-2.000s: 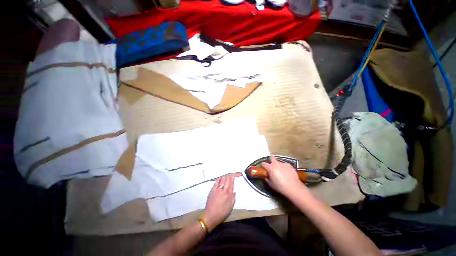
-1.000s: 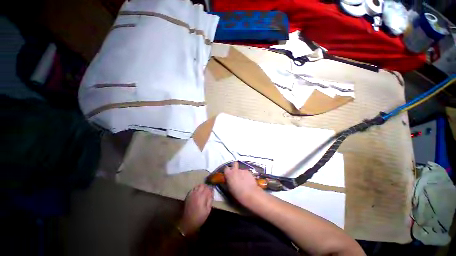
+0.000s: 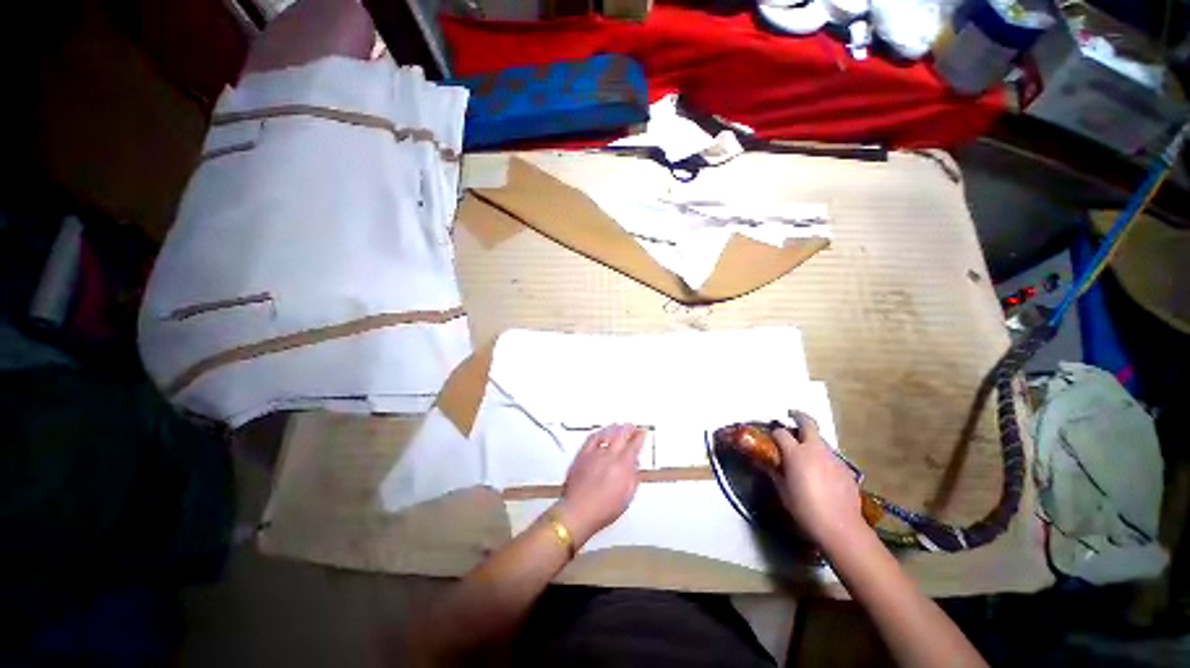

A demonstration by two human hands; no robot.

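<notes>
A white garment panel [image 3: 653, 379] lies flat on the beige pressing pad [image 3: 900, 287]. A tan seam strip [image 3: 685, 475] runs across it, and a tan corner is folded over at its left. My left hand [image 3: 604, 472] rests on the panel over the strip, fingers extended, holding nothing. My right hand [image 3: 812, 476] grips the orange-brown handle of the steam iron [image 3: 744, 485], which stands on the right part of the panel. The iron's pointed end faces left, and my hand and forearm hide part of it.
Stacked white panels [image 3: 313, 248] cover the left. A tan-and-white panel heap [image 3: 561, 215] lies behind. A blue patterned bundle [image 3: 555, 101] and red cloth [image 3: 731, 78] are along the back. The wrapped hose [image 3: 1009, 444] curves at right beside a pale cloth bundle [image 3: 1100, 470].
The iron has moved right from the panel's left part, with my right hand still on it. My left hand has moved from the near-left edge onto the panel. The camera view has shifted.
</notes>
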